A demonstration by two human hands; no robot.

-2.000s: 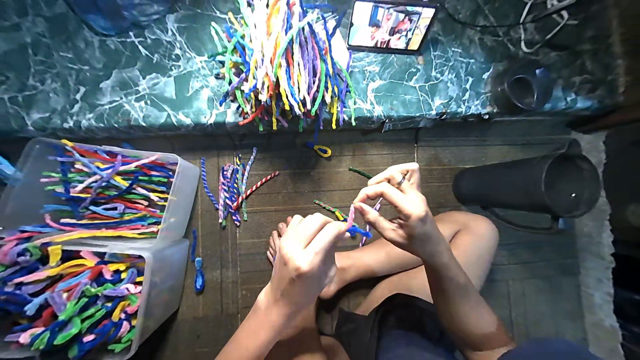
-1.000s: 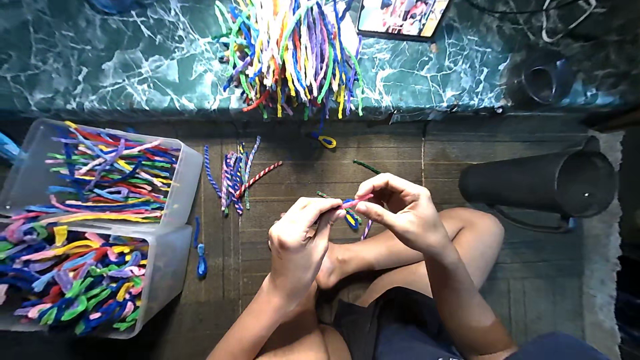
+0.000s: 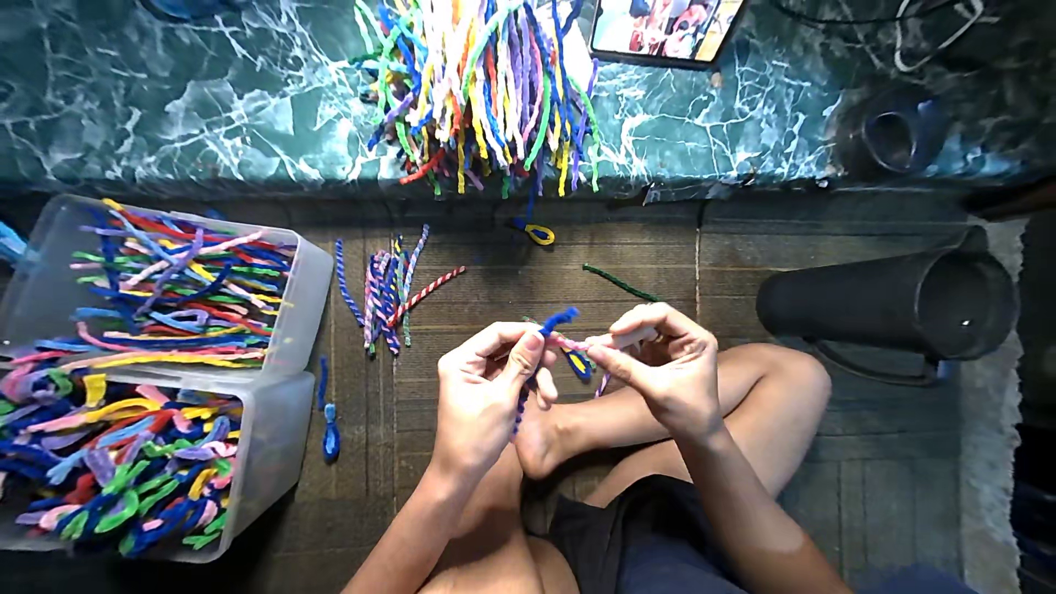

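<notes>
Between finger and thumb, my left hand (image 3: 495,388) grips a blue pipe cleaner (image 3: 561,320) where it meets a pink one; the blue one's lower part hangs below my fingers. My right hand (image 3: 668,363) pinches the pink pipe cleaner (image 3: 569,341) at its other side. Just below lies a blue-and-yellow looped pipe cleaner (image 3: 580,364) on the floor. Several two-coloured twisted pipe cleaners (image 3: 384,301) lie to the left of my hands, and a dark green one (image 3: 619,283) lies above them.
Two plastic bins (image 3: 318,276) of coloured pipe cleaners stand at left. A big bundle of pipe cleaners (image 3: 487,91) and a phone (image 3: 660,58) lie on the marbled ledge (image 3: 223,107). A black pitcher (image 3: 874,301) lies at right. A blue loop piece (image 3: 331,433) is beside the bins.
My hands have shifted the joined pipe cleaners: the blue end now points up and right above my left fingers, and the pink part stretches between both hands.
</notes>
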